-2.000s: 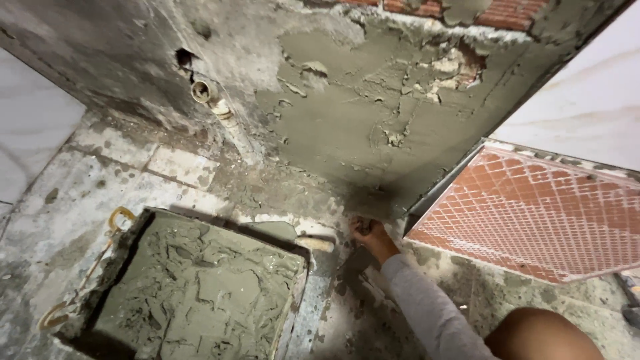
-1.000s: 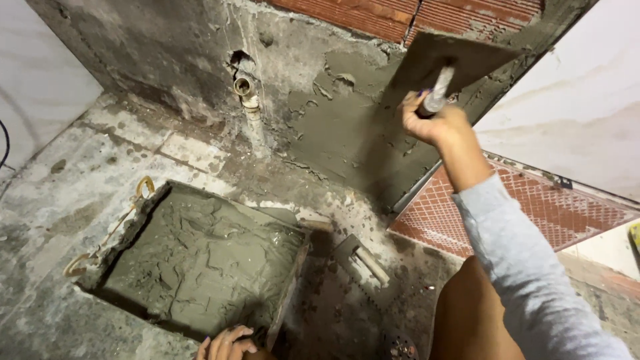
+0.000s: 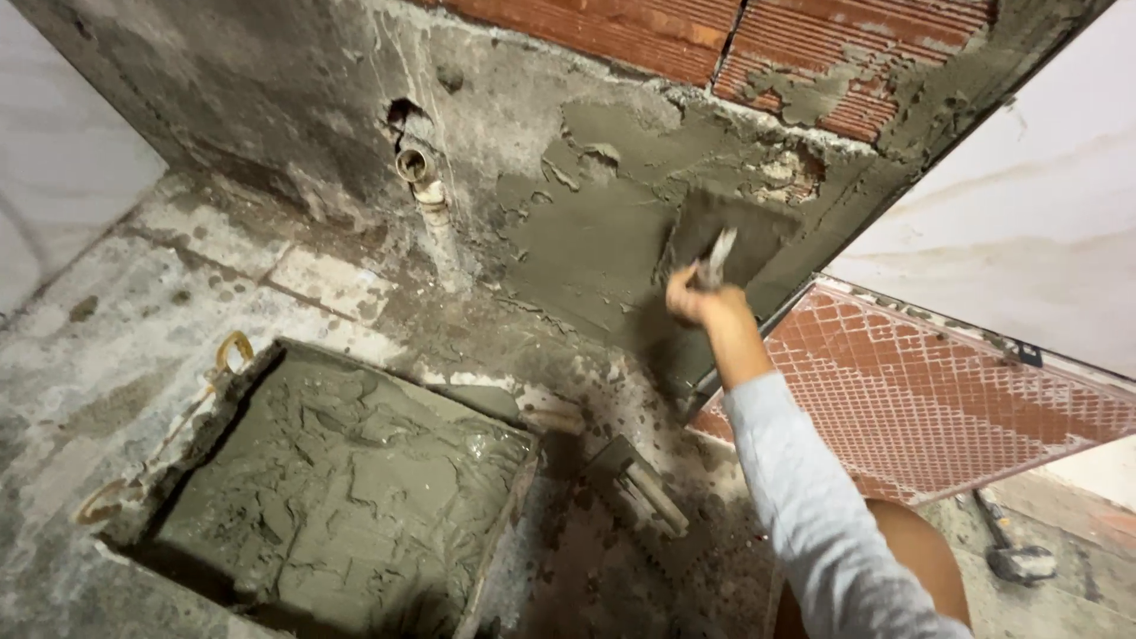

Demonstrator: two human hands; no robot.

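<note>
My right hand [image 3: 706, 297] grips the handle of a plastering float [image 3: 732, 235], whose flat plate lies against the wet mortar [image 3: 586, 240] on the lower wall. The float is a little blurred. Below it on the floor lies a second trowel [image 3: 652, 497], a notched one with a pale handle. A box of wet grey mortar [image 3: 506, 541] with rope handles stands at the lower left. My left hand is out of view.
A capped-less pipe stub [image 3: 413, 166] sticks out of the wall left of the mortar. Bare hollow brick [image 3: 621, 31] shows above. A large tile [image 3: 941, 390] leans at the right, back side showing. A mallet [image 3: 1021, 559] lies on the floor beyond my knee [image 3: 919, 559].
The float has moved down the wall from beside the brick. My left hand, earlier at the mortar box's near edge, has left the view. Two seconds ago my right hand was low near the floor.
</note>
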